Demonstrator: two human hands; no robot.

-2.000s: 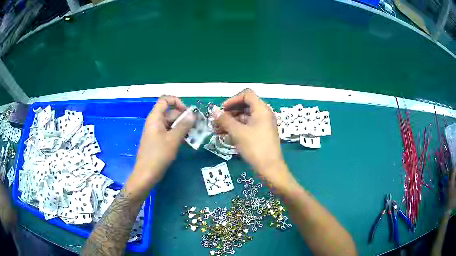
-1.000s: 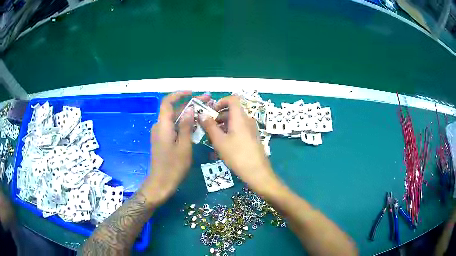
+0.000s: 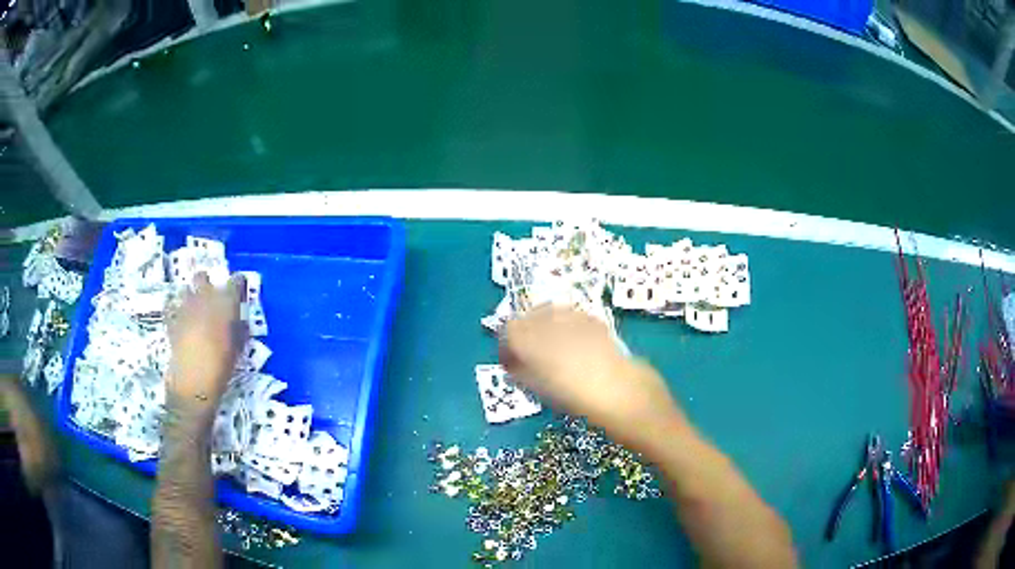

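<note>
My left hand point(image 3: 207, 333) is over the white plates point(image 3: 122, 367) heaped in the blue plastic tray point(image 3: 334, 278); its fingertips are among the plates and I cannot tell if it grips one. My right hand point(image 3: 573, 353) is at the near side of the plate pile point(image 3: 579, 250), blurred, its fingers hidden below it. A single white plate point(image 3: 506, 396) lies flat just below the right hand, partly covered. Small gold and silver metal pieces point(image 3: 534, 489) lie in a loose heap nearest me.
A row of white plates point(image 3: 701, 278) extends right of the pile. Red strands point(image 3: 922, 378) and pliers point(image 3: 879, 489) lie at the right. A raised white strip point(image 3: 668, 211) borders the wide green belt point(image 3: 501, 111). More plates lie left of the tray. Part of another person shows at the left edge.
My hands were together holding a white plate. They have parted: the left moved into the tray, the right moved right and down to the pile. The tray appears shifted right in view.
</note>
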